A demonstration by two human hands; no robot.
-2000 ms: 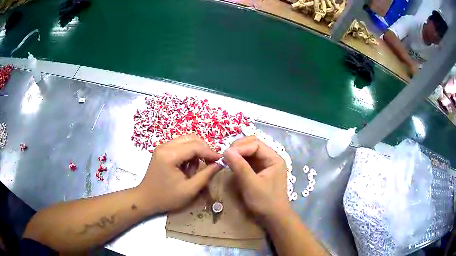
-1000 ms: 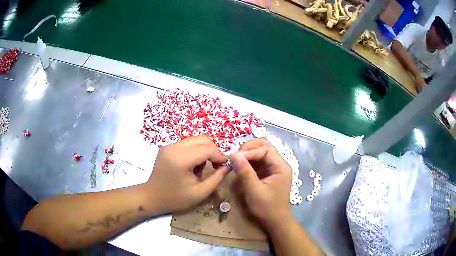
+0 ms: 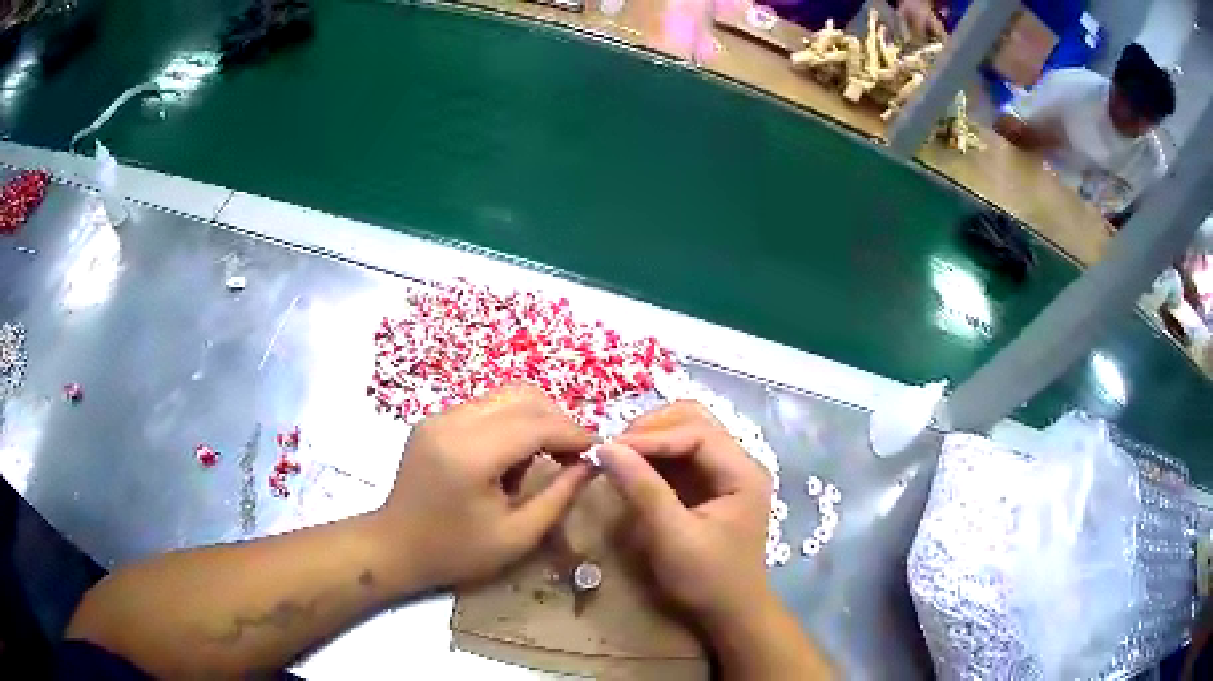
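Note:
My left hand (image 3: 486,486) and my right hand (image 3: 692,499) meet fingertip to fingertip over the cardboard pad (image 3: 532,623). Both pinch a tiny white part (image 3: 595,454) between thumb and forefinger; its details are too small to tell. A small round pale piece (image 3: 585,576) sits on the pad's dark stain below the hands. A large heap of red-and-white small parts (image 3: 512,346) lies just beyond the hands. White rings (image 3: 823,516) lie to the right of my right hand, partly hidden by it.
A clear plastic bag of white parts (image 3: 1011,559) stands at right below a grey post (image 3: 1064,326). Loose red pieces (image 3: 285,466) lie left. Beyond the metal table runs a green conveyor belt (image 3: 572,173). A person (image 3: 1111,127) sits across it at a bench with beige bundles (image 3: 865,64).
The camera view has shifted slightly. Both hands stay together in the same pinch. The person across has moved an arm back, and another hand shows by the beige bundles.

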